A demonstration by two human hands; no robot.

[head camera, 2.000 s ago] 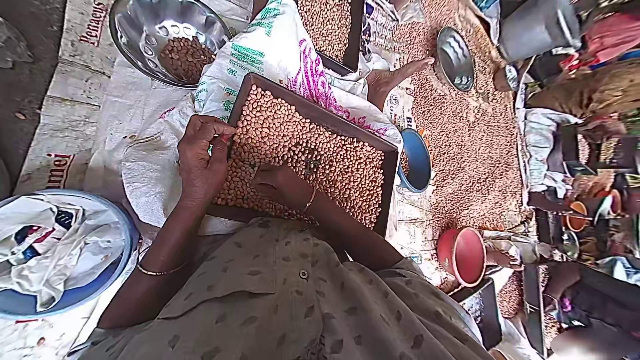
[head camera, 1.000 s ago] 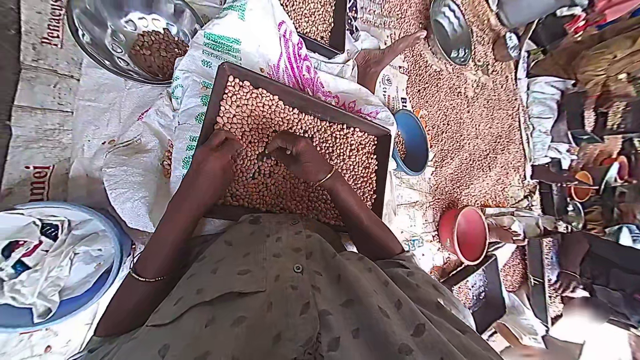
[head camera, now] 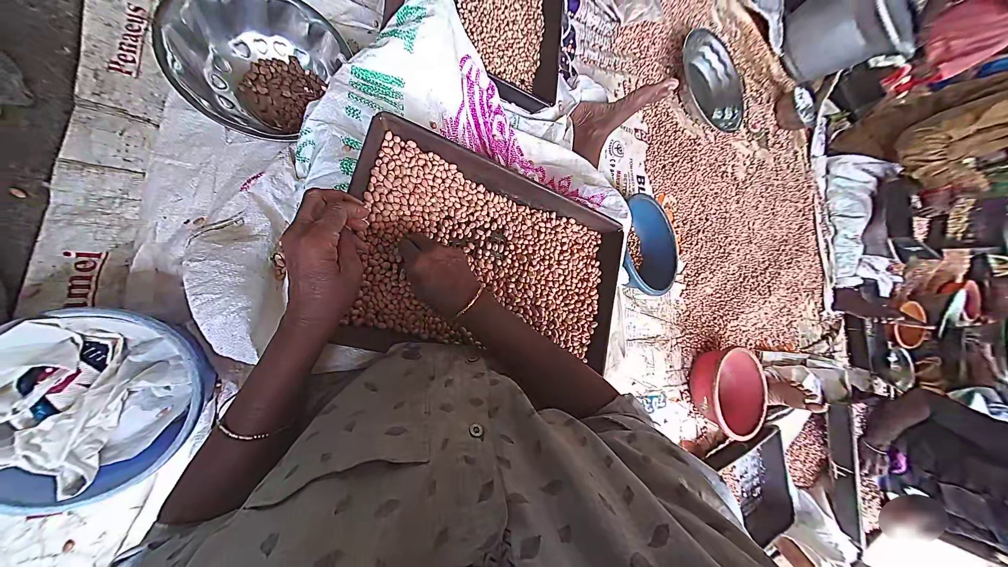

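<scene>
A dark rectangular tray full of shelled nuts, probably peanuts, lies on a white woven sack in front of my body. My left hand is over the tray's left edge, its fingers bent together; whether it holds a nut cannot be told. Near the middle of the tray my right hand touches the nuts, fingers pointing left and down into them. A small cluster of darker pieces lies among the nuts just beyond the right hand.
A steel bowl with brown nuts stands at upper left, a blue basin with white sacking at lower left. To the right are a blue bowl, a red bucket, a metal basin and nuts spread on the ground. Other people sit far right.
Over the last second my right hand has turned and moved lower over the nuts, its fingers now among them. My left hand has moved to the tray's left edge.
</scene>
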